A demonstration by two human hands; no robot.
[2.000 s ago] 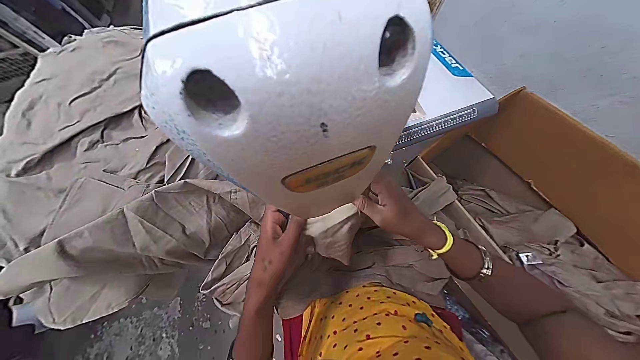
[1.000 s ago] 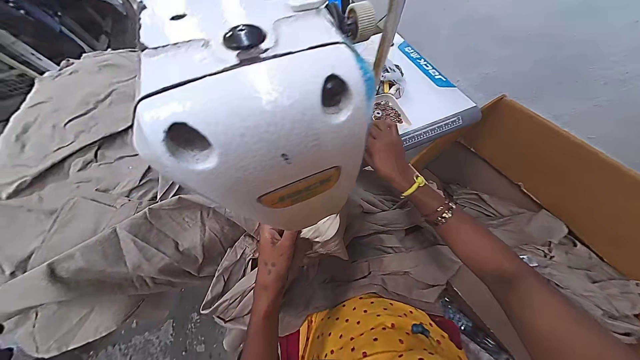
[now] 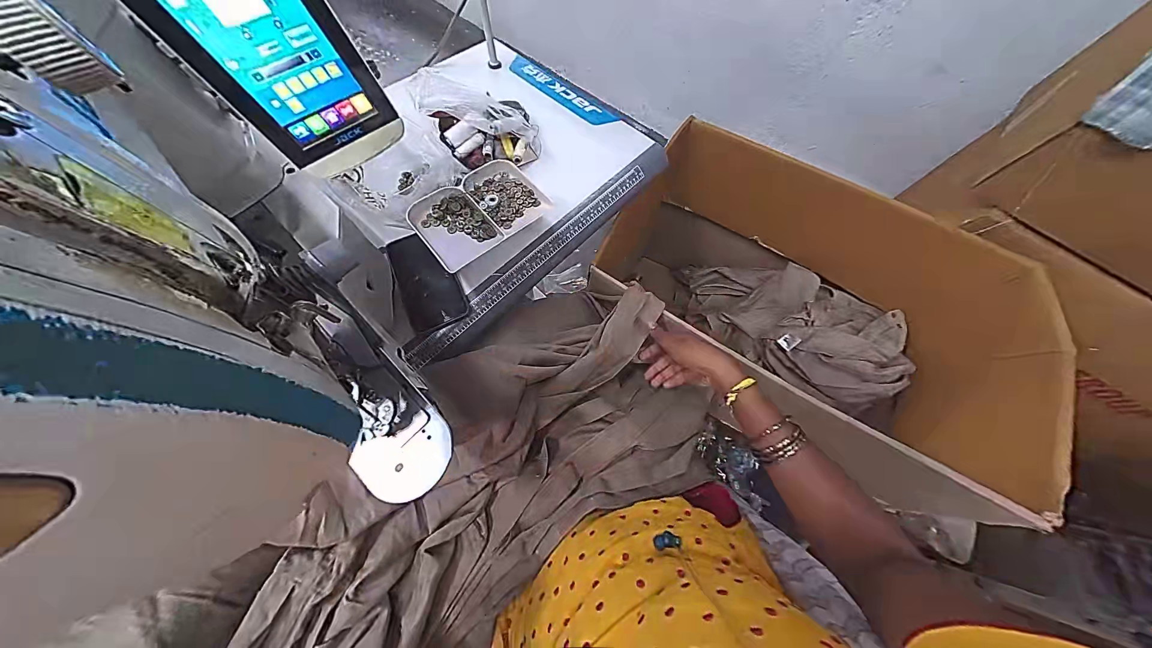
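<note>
My right hand (image 3: 681, 358) grips an edge of a brown cloth garment (image 3: 576, 414) beside the near wall of a cardboard box. The garment is spread in folds over my lap and under the sewing machine's round white plate (image 3: 400, 459). My left hand is not in view. The head of the white sewing machine (image 3: 162, 477) fills the left side. Behind it, a divided white tray (image 3: 454, 250) holds many small buttons on the white table, with a plastic bag of thread spools (image 3: 486, 135) just beyond.
An open cardboard box (image 3: 864, 234) on the right holds more brown garments (image 3: 810, 333). The machine's lit screen panel (image 3: 297, 72) stands at the upper left. A ruler strip (image 3: 558, 252) runs along the edge of the white table (image 3: 585, 153). More cardboard (image 3: 1071, 198) lies at the far right.
My right hand has left the button tray area and now holds the garment near the box. The view has swung right, and my left hand is out of it.
</note>
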